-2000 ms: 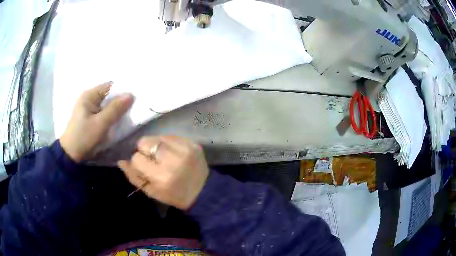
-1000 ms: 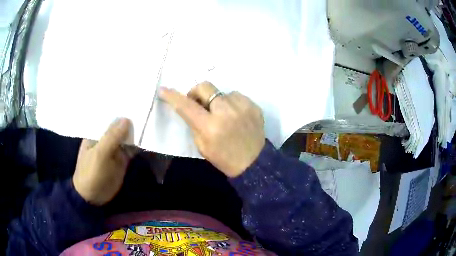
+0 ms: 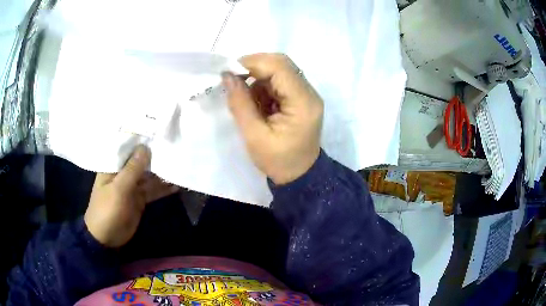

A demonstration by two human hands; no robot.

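A large white garment panel [image 3: 335, 72] covers the table and hangs slightly over its front edge, with a dark seam line running up its middle. My left hand [image 3: 123, 203] pinches the panel's front edge between thumb and fingers. My right hand [image 3: 278, 113] pinches a raised fold of the panel between thumb and forefinger. Something dark red shows in the right palm, mostly hidden; I cannot tell what it is. The cloth between the hands is lifted and creased.
The white JUKI machine [image 3: 461, 36] stands at the upper right. Red-handled scissors [image 3: 458, 127] lie beside it, left of a stack of cut pieces [image 3: 501, 137]. Below are a shiny brown package [image 3: 434, 186] and a printed sheet [image 3: 492, 245].
The panel now covers the table down to its front edge. In the last second my right hand has gone from pointing at the seam to pinching and lifting the cloth; my left hand still holds the edge.
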